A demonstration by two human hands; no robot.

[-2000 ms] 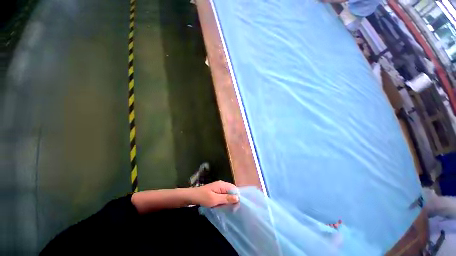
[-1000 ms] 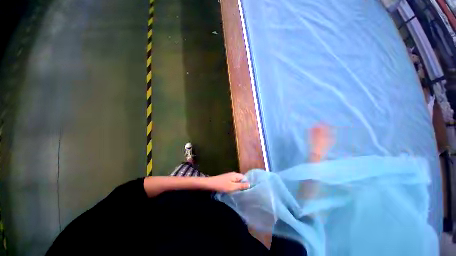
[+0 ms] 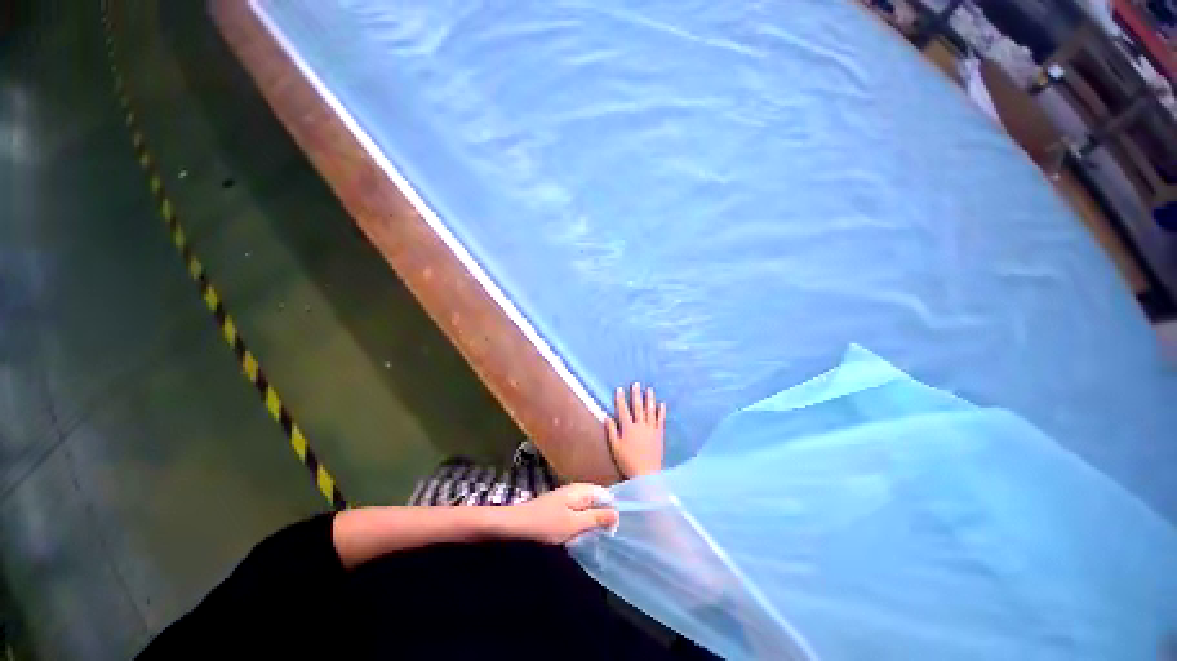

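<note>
Sheer light-blue fabric [image 3: 904, 517] lies loose and folded over the flat blue fabric lay [image 3: 774, 194] at the lower right. My left hand [image 3: 574, 514] grips its corner just off the table's near edge. My right hand [image 3: 638, 433] lies flat with fingers spread on the lay beside the white edge line [image 3: 426, 213]. My right forearm shows through the sheer fabric, which covers it.
The brown wooden table edge [image 3: 426, 278] runs from upper left to my hands. Green floor with yellow-black tape [image 3: 232, 336] is at the left. Shelves with assorted items [image 3: 1097, 78] stand beyond the table's far side at the upper right.
The view has turned, so the table edge now slants. My right hand has moved from over the lay to its near edge and rests there. My left hand still holds the fabric.
</note>
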